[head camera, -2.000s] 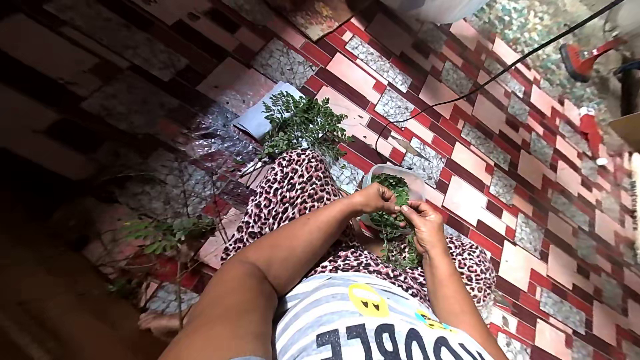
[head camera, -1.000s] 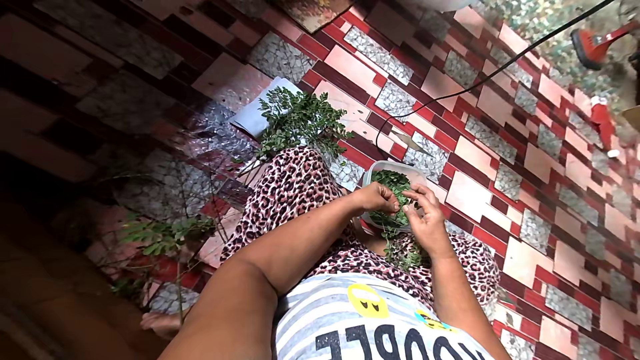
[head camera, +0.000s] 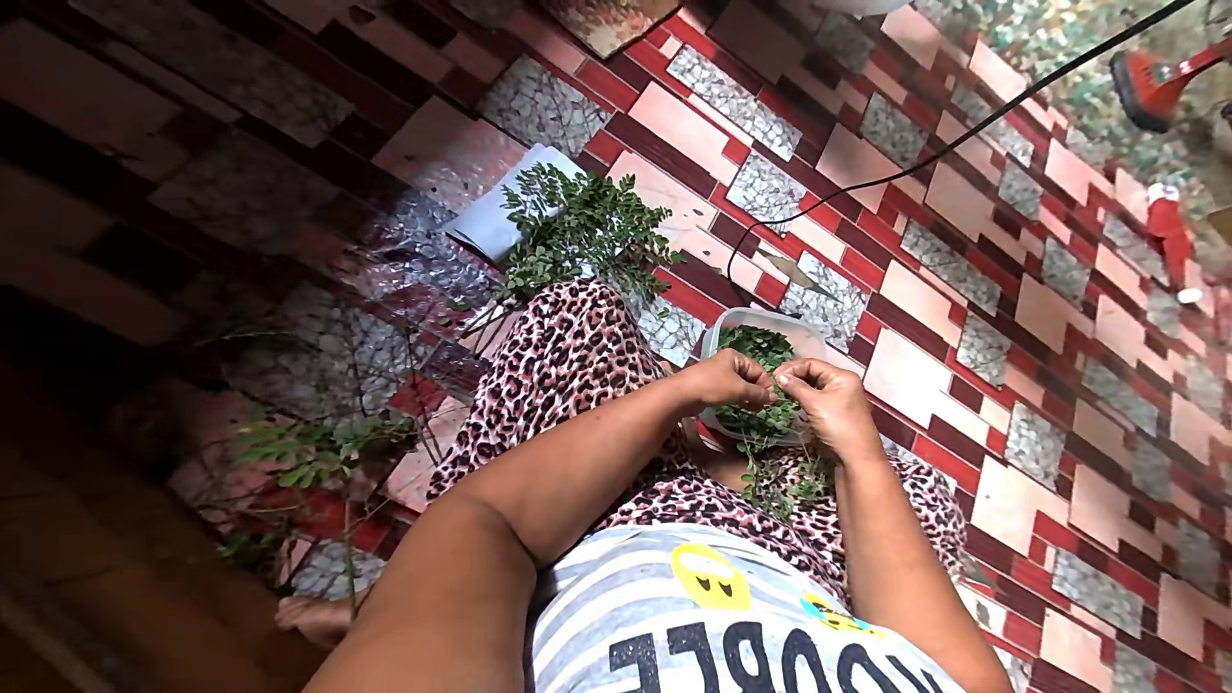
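Observation:
My left hand (head camera: 733, 378) and my right hand (head camera: 826, 399) meet at the fingertips over a clear plastic container (head camera: 810, 339) that holds small green leaves (head camera: 754, 345). Both pinch at a leafy sprig (head camera: 782, 404), largely hidden by the fingers. More leafy stems (head camera: 784, 486) hang below my hands onto the leopard-print cloth on my lap. A pile of green leafy branches (head camera: 587, 226) lies beyond my left knee, partly on a folded pale sheet (head camera: 510, 207).
Thin bare stems (head camera: 361, 371) and a leafy twig (head camera: 313, 448) are on the left. A black cable (head camera: 871, 183) crosses the tiled floor. A red and white object (head camera: 1170, 241) and a red brush-like head (head camera: 1145, 89) lie at the upper right.
The green sprig seen between my fingers two seconds ago is now mostly out of sight. My hands stay over the container, fingertips close together.

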